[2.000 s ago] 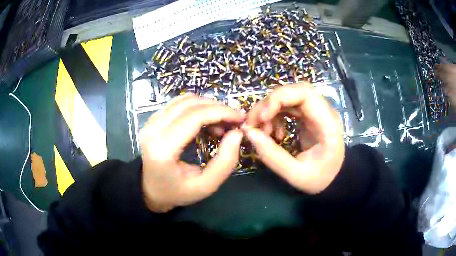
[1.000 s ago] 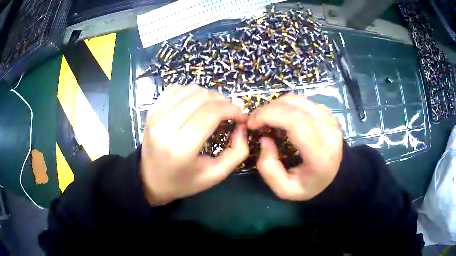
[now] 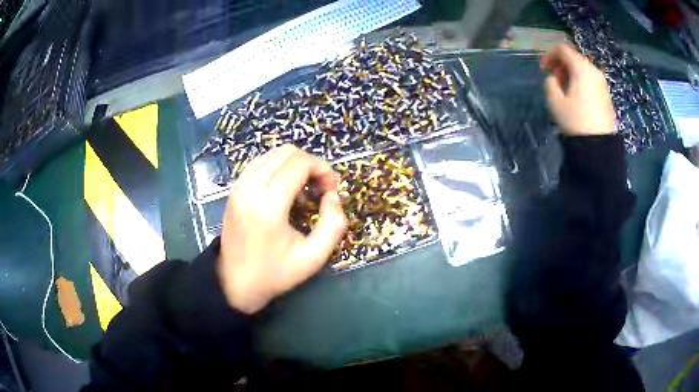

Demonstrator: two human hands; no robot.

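Small gold parts lie piled in the near compartment of a clear tray. A wider pile of black-and-silver parts lies behind them. My left hand is over the left side of the gold pile, with thumb and fingertips almost together; any part between them is too small or hidden to tell. My right hand is apart from it, at the upper right near another dark parts pile, with bent fingers. Whether it holds anything is unclear. A slim dark tool, likely tweezers, lies blurred right of the piles.
A white printed sheet lies behind the piles. Yellow-and-black tape, a white cord and an orange-brown scrap are at left. Dark stacked trays stand far left. A dark parts pile and a white bag-like thing are at right.
My hands were together over the gold pile; my right hand has moved away to the upper right, uncovering more gold parts. My left hand stays near the pile. The view has shifted.
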